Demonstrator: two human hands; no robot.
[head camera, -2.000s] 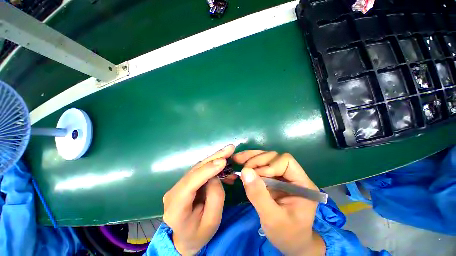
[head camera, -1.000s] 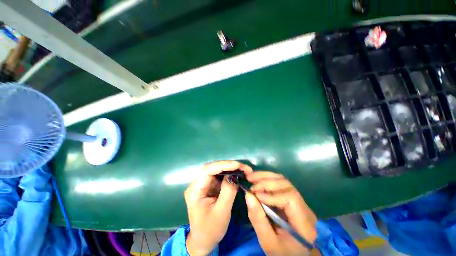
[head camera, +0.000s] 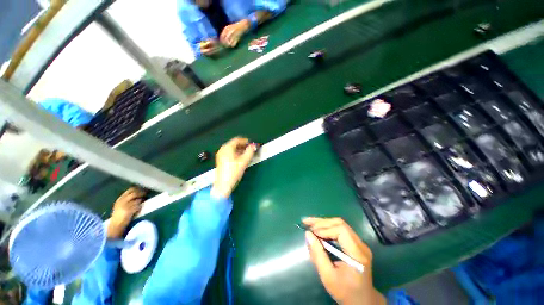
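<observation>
My left hand reaches over the white rail, thumb and fingers around a small dark unit with a reddish glint; the fingers partly hide it. My right hand is above the green bench at lower centre and holds slim silver tweezers. Their dark tip points up-left past the fingertips. I cannot tell whether anything tiny is at the tip.
Small dark units lie on the green strip beyond the white rail. A black compartment tray is at right, a desk fan at left beside another person's hand. A metal post slants across. Another person's hands are opposite.
The view has swung up and left. My left hand has moved away from my right hand, forward to the rail, with the small unit. My right hand keeps the tweezers.
</observation>
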